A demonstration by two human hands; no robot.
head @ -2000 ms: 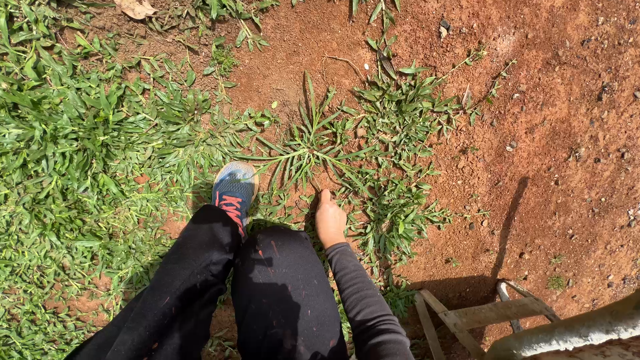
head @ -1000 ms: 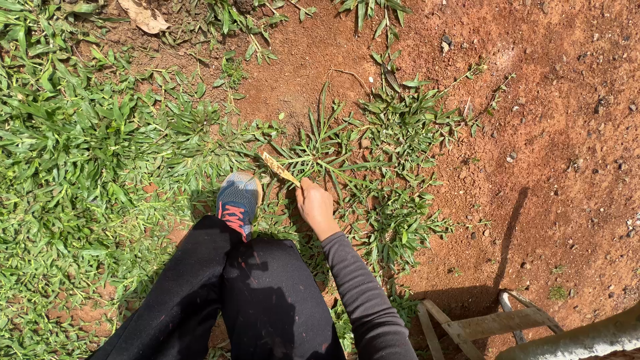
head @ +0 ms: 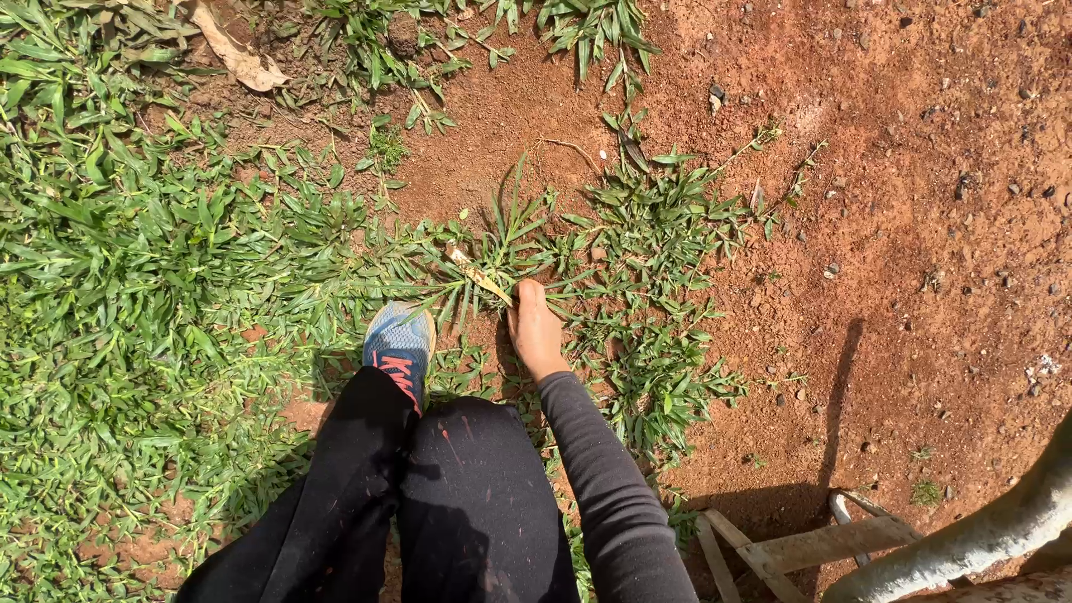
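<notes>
My right hand [head: 536, 328], in a dark long sleeve, is closed on one end of a flat, narrow, yellowish strip [head: 479, 274] with brown marks; whether it is wood or a dry leaf I cannot tell. The strip slants up and left over a weed with long, narrow leaves [head: 512, 239] that grows low on the red soil. Fingertips and strip end are at the base of this weed, partly hidden by the hand itself. My left hand is out of view.
My blue shoe with red laces [head: 398, 343] stands just left of the weed. Grass [head: 151, 251] covers the left side. Creeping weeds [head: 662, 243] spread to the right, then pebbly red soil [head: 921, 209]. A wooden frame [head: 829, 544] and a pale trunk or pole [head: 963, 553] stand at lower right. A dry leaf [head: 243, 59] lies at upper left.
Two seconds ago no strip showed at my right hand; one second ago it showed there, and it remains in my grip. The hand has stayed close beside the narrow-leaved weed.
</notes>
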